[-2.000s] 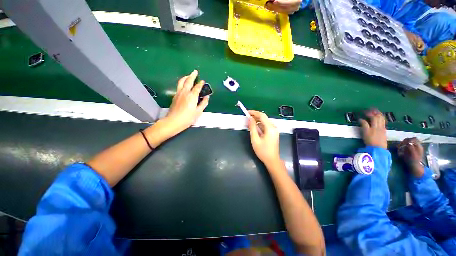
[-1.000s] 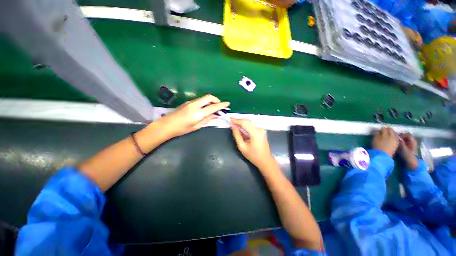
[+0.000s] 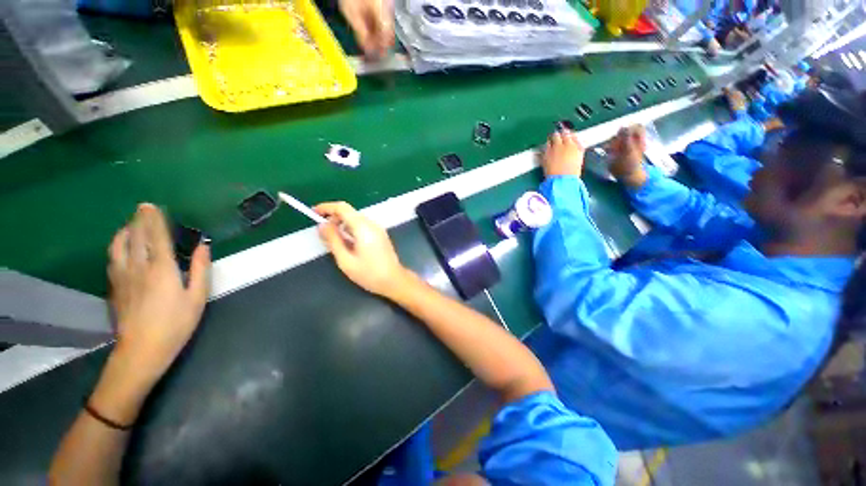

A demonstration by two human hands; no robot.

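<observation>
My left hand (image 3: 157, 285) is blurred at the left, its thumb and fingers around a dark watch case (image 3: 188, 239) at the belt's near edge. How firmly it grips is hard to tell. My right hand (image 3: 361, 249) holds a thin white stick tool (image 3: 302, 206), pointing up and left over the belt's edge. The stick's tip is near another dark watch case (image 3: 257, 206), with no clear contact. A pale piece with a dark centre (image 3: 343, 156) lies farther up the green belt.
A black phone (image 3: 458, 245) and a white-purple tub (image 3: 523, 214) lie right of my right hand. A yellow tray (image 3: 264, 57) and stacked blister trays (image 3: 494, 33) are across the belt. More watch cases (image 3: 450, 163) lie along it. A worker in blue (image 3: 684, 313) sits at right.
The view has swung right. My hands, together around a case and the stick one second ago, are now apart. My left hand is farther left; my right hand still holds the stick.
</observation>
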